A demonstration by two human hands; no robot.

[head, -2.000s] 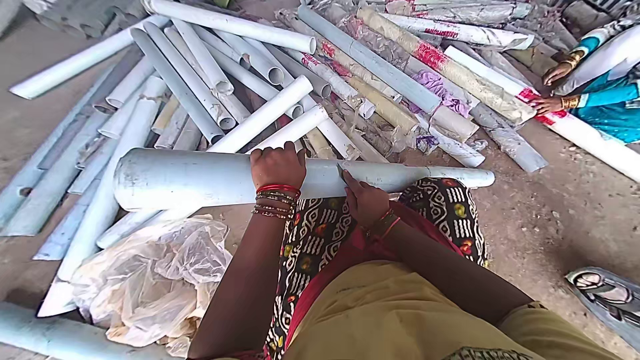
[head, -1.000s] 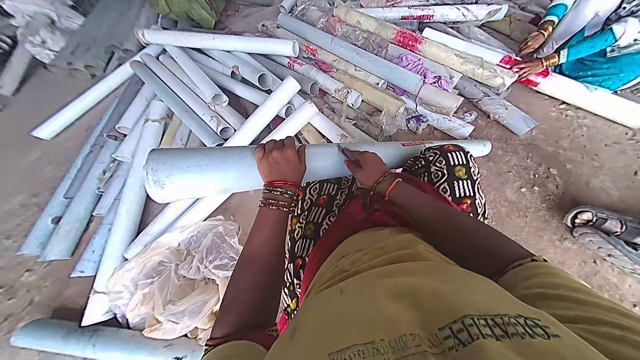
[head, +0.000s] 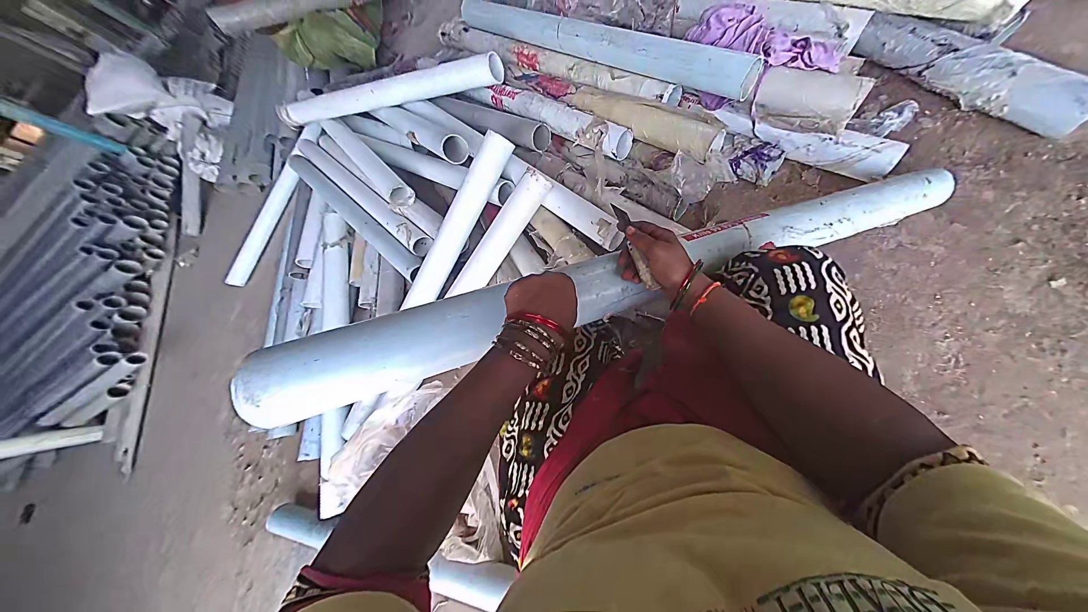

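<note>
A thick pale blue-grey plastic pipe [head: 408, 340] lies slantwise across my lap, its wide end at the left and its far end at the right, with red print near the middle. My left hand [head: 541, 302] rests on the pipe left of its middle, the fingers bent over the far side and mostly hidden. Close to the red print, my right hand [head: 659, 259] grips a small knife [head: 633, 246] with a dark pointed blade, which points up and away over the pipe's far edge.
Loose white and grey pipes [head: 365, 195] lie heaped beyond my knees. Film-wrapped pipes [head: 595, 72] and a purple cloth [head: 739, 30] are behind them. At the left is a stack of grey pipes [head: 76, 280]. Crumpled clear plastic sheeting [head: 382, 442] lies by my left forearm.
The pipe on my lap has tilted, its left end now nearer me. My right hand has lifted with the knife, whose blade now shows clearly. The view has swung left.
</note>
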